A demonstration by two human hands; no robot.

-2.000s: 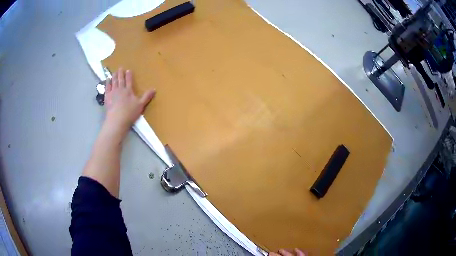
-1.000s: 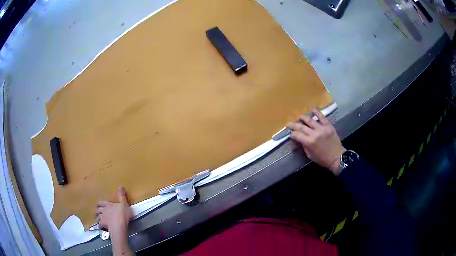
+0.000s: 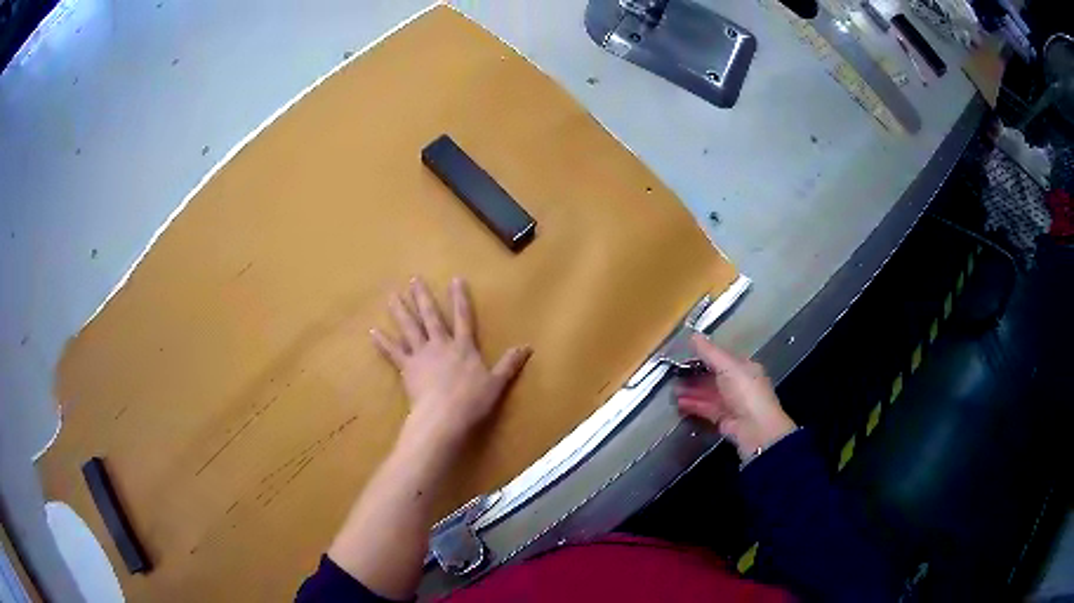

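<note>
The tan pattern [image 3: 318, 295] lies on white fabric plies [image 3: 565, 454], which show along its near edge. My left hand [image 3: 448, 359] presses flat on the pattern with fingers spread, holding nothing. My right hand [image 3: 733, 395] is at the metal clamp [image 3: 677, 357] on the near edge by the right corner, its fingers around the clamp's handle, slightly blurred. A second clamp [image 3: 459, 544] grips the near edge below my left forearm. One dark weight bar [image 3: 479, 194] lies above my left hand, another [image 3: 115, 515] at the lower left.
The cutting machine's flat metal base [image 3: 695, 53] stands on the grey table [image 3: 141, 130] beyond the pattern. A ruler-like strip [image 3: 842, 65] and tools lie at the upper right. The table's metal edge [image 3: 824, 312] runs along the right. Yellow-black tape [image 3: 901, 389] marks the floor.
My left hand has moved from the clamp at the armhole end to the middle of the pattern. My right hand has shifted slightly back from the corner; the clamp there now stands out more.
</note>
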